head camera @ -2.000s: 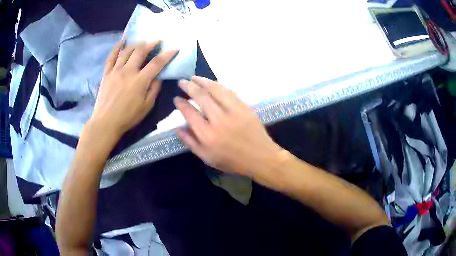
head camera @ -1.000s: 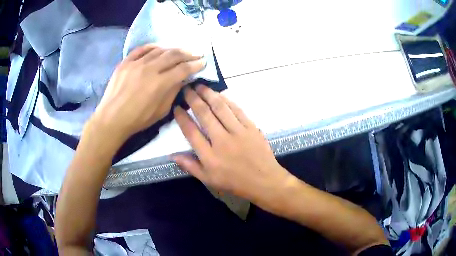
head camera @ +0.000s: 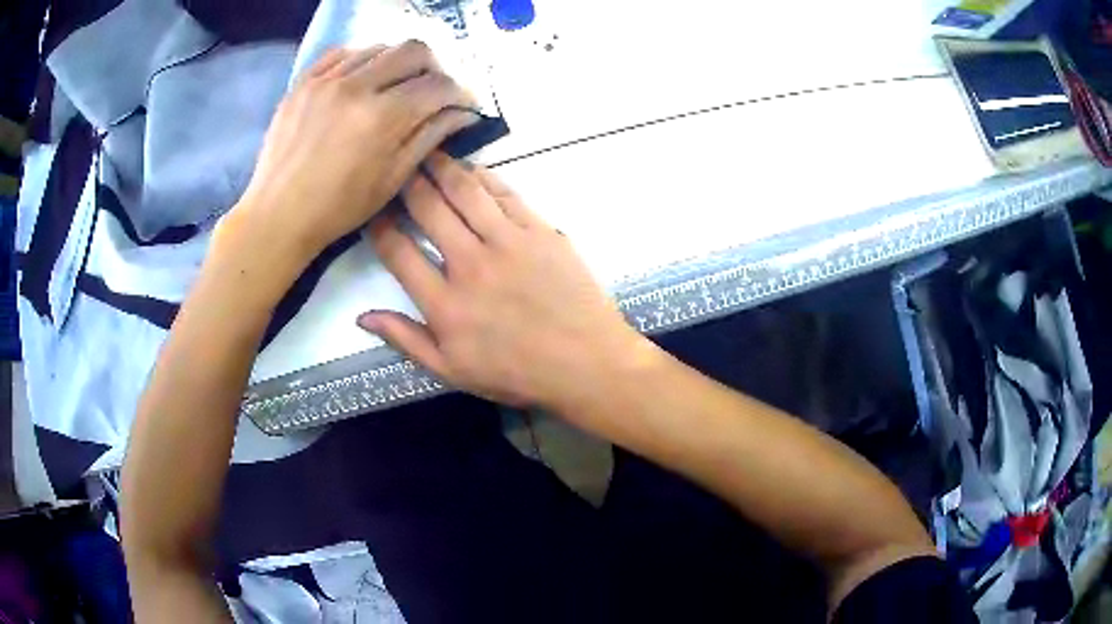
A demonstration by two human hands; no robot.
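Observation:
A garment panel, pale grey on its upper side with a dark edge (head camera: 476, 137), lies on the white machine table below the presser foot area. My left hand (head camera: 356, 137) lies over the panel with its fingers curled on the cloth near its dark edge, hiding much of it. My right hand (head camera: 498, 280) is palm down on the table, fingers apart, its fingertips touching or close under the dark edge beside my left fingertips. The presser foot and needle (head camera: 449, 12) are cut by the top edge.
More grey and dark panels (head camera: 201, 128) are heaped at left and hang over the table edge. A ruler tape (head camera: 780, 271) runs along the front edge. A dark-screened rectangle (head camera: 1002, 98) lies at right. A tied bundle of pieces (head camera: 1018, 402) hangs at right. A blue knob (head camera: 512, 14) is at the top.
Over the last second both hands and the panel under them have moved up towards the needle and slightly left in the picture. The view has also shifted, moving the table edge up.

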